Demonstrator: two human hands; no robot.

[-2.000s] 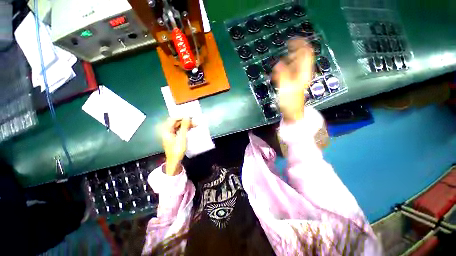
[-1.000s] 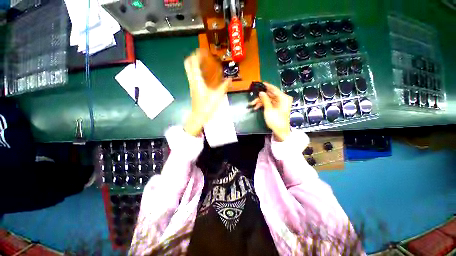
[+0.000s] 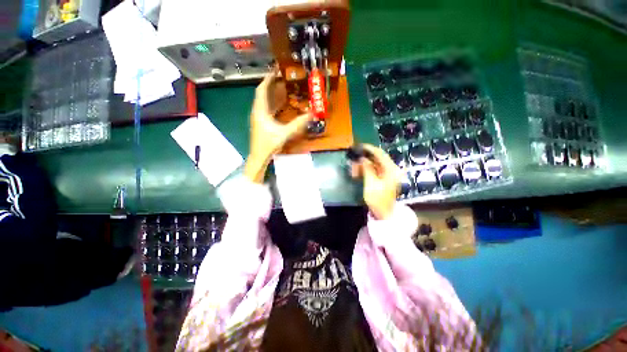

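The toggle press [image 3: 313, 41] stands upright on an orange base plate [image 3: 337, 130], with its red handle [image 3: 317, 94] pointing down towards the small dark fixture [image 3: 315, 126]. My left hand [image 3: 269, 127] is at the left of the press, fingers spread, thumb tip beside the fixture; nothing shows in it. My right hand [image 3: 378, 175] holds a round black unit [image 3: 357, 152] between its fingertips, just off the base's front right corner. A white sheet [image 3: 299, 187] lies in front of the base. A clear tray [image 3: 505, 141] with rows of black units lies to the right.
A whitish control box [image 3: 213, 48] is behind left. Note paper [image 3: 206, 148] with a pen, loose papers and clear trays [image 3: 65, 103] lie left. Another tray [image 3: 564, 124] is far right. Below the bench edge are a lower tray [image 3: 180, 244] and a tan card [image 3: 457, 240]. A person's dark sleeve shows left.
My right hand has gone from the tray to the press base with a black unit. My left hand has moved from the white sheet up to the fixture. The view has shifted.
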